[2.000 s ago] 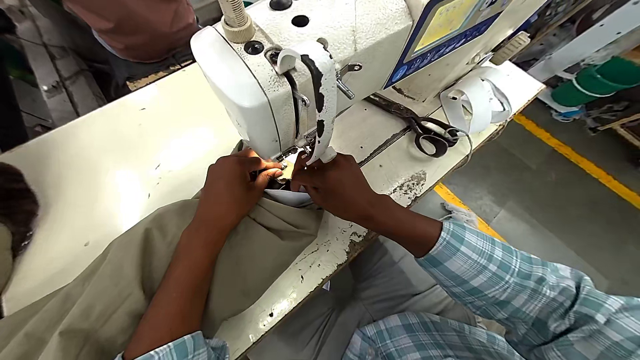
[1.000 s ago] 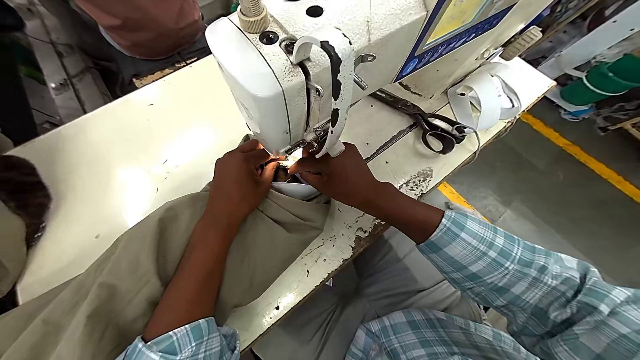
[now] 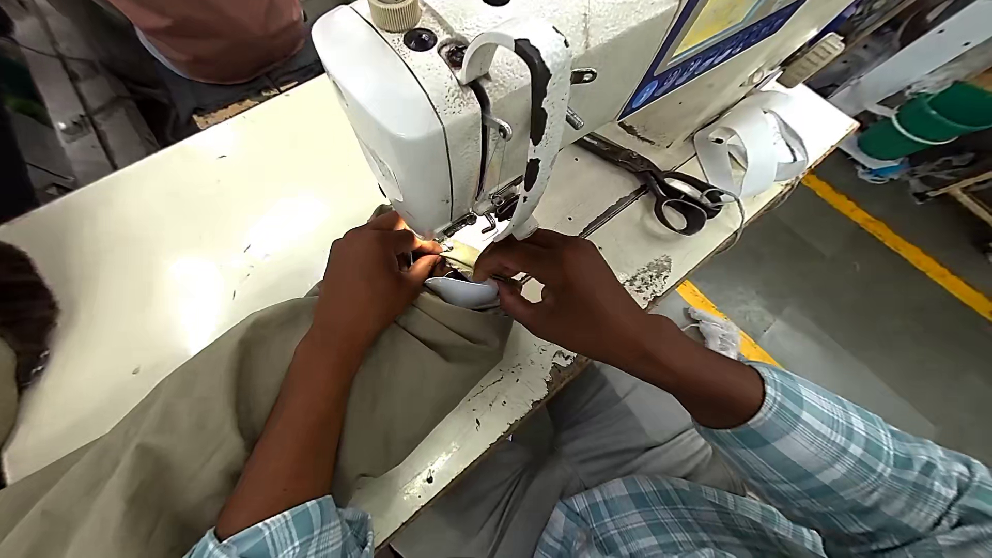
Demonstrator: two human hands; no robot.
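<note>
An olive-khaki cloth garment (image 3: 256,387) spreads over the white sewing table and ends at the needle area of a white industrial sewing machine (image 3: 403,132). Left of the presser foot, my left hand (image 3: 376,267) pinches the garment's edge between thumb and fingers. My right hand (image 3: 562,291) grips the same edge from the right, just below the machine's chipped white guard. Between both hands, a pale band (image 3: 463,293) curves along the garment's opening, and lit cloth shows above it. The needle's tip is too small to make out.
Black-handled scissors (image 3: 678,194) lie on the table (image 3: 271,201) right of the machine. Beside them is a loosely coiled white tape (image 3: 748,151). The table's chipped front edge runs before my lap. A person in a reddish garment (image 3: 217,35) is at upper left.
My right hand's fingers have drawn slightly back to the right from the needle area, and more of the pale band shows between my hands. Both hands stay at the garment.
</note>
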